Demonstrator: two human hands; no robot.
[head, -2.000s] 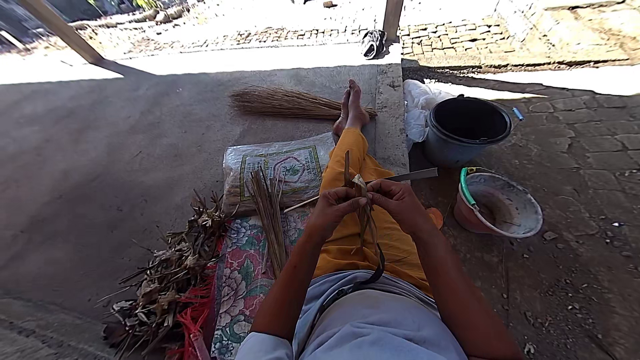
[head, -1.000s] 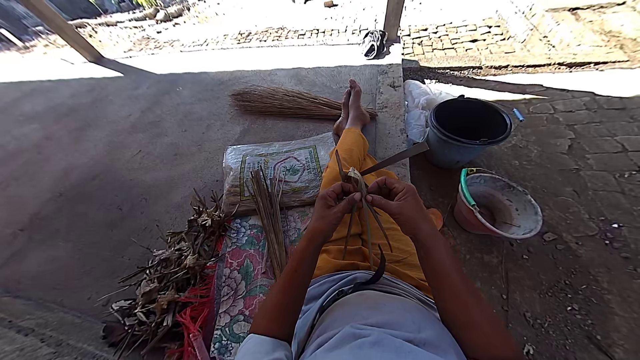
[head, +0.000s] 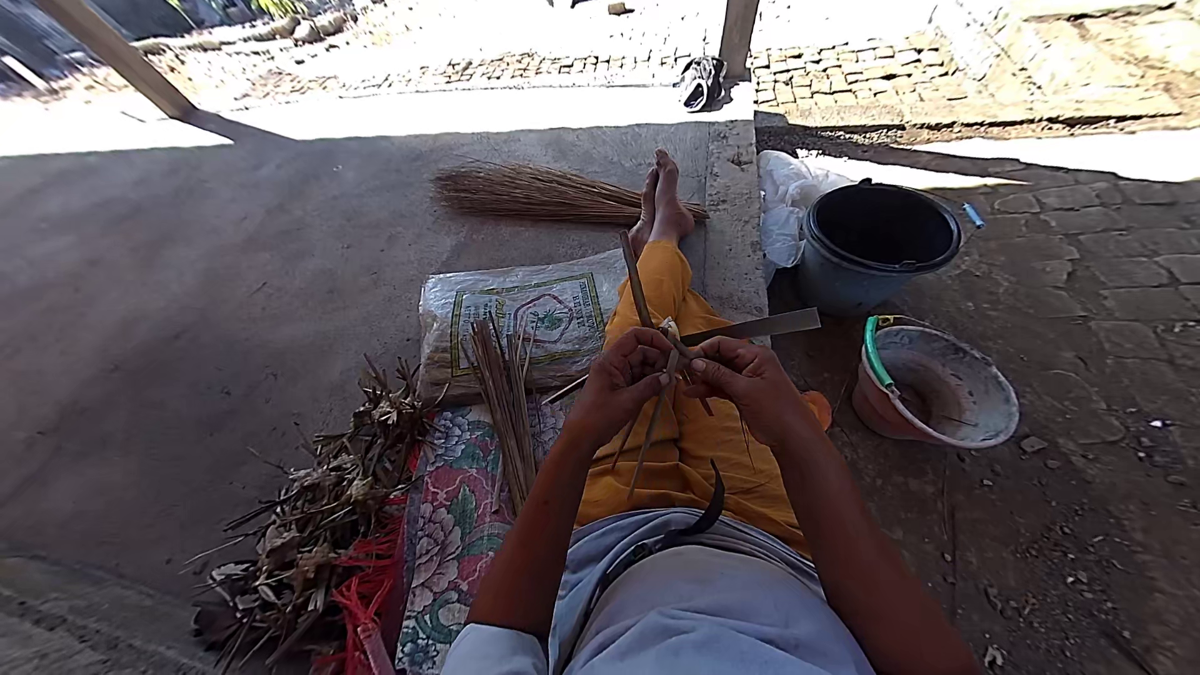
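Observation:
My left hand [head: 630,380] and my right hand [head: 748,382] meet above my thighs, fingers pinching dark flat plant strips [head: 637,281] that cross at a small pale knot [head: 669,329]. Some strips point up past the left fingers, others hang down over the orange trousers. A flat grey blade or strip [head: 769,325] sticks out to the right behind the right hand; what it joins is hidden. Left of my left forearm, a bundle of thin sticks [head: 506,403] leans on a plastic sack [head: 525,319] and a floral cloth [head: 450,534]. A black curved strip [head: 714,497] lies at my waist.
A long bundle of brown bristles [head: 534,192] lies beyond the sack, by my feet. Dry plant scraps [head: 328,525] are heaped at the left, beside red fringe [head: 370,572]. A dark bucket [head: 844,272], a worn bucket with a green-sleeved handle [head: 895,412] and white plastic [head: 786,202] stand right.
The strips between my hands have shifted, with one now pointing up more steeply. The grey flat piece has swung to a different angle. Both hands stay close together over my lap.

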